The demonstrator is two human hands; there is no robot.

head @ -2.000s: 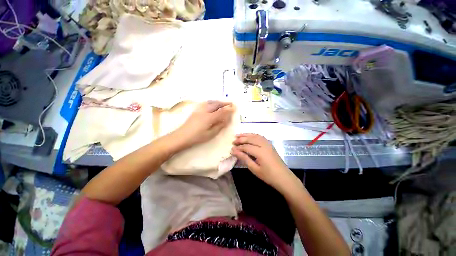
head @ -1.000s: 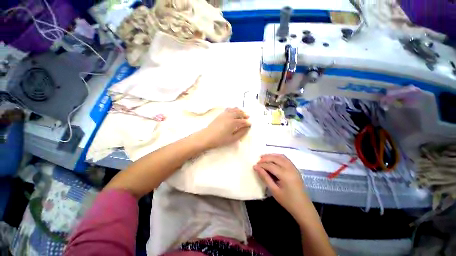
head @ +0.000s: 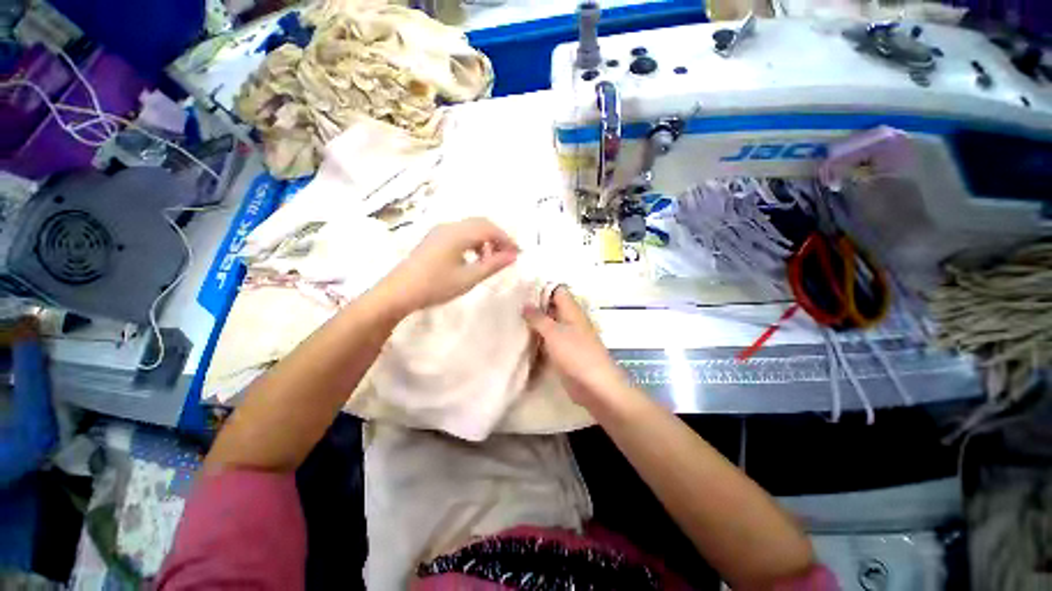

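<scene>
A cream garment piece [head: 461, 358] lies bunched at the front table edge, left of the needle. My left hand [head: 459, 261] is over its upper part, thumb and fingertips close together; whether cloth is between them is unclear. My right hand [head: 568, 337] pinches the piece's right side, fingertips partly hidden in the cloth. The presser foot and needle [head: 602, 210] of the white sewing machine [head: 738, 104] are up and right of my hands, apart from the piece. Cut panels [head: 271, 329] lie to the left.
Scissors [head: 839, 281] with red-orange handles lie right, before tangled white-lilac strips [head: 738, 219]. A red stick-like item [head: 767, 335] is beside them. A crumpled beige heap [head: 358, 69] sits upper left, beige ties [head: 998, 300] far right. Cream cloth [head: 467, 496] drapes on the lap.
The garment piece has gone from flat to folded and bunched. My right hand has moved up and inward onto it. My left hand has lifted its fingers from lying flat. The camera view has shifted.
</scene>
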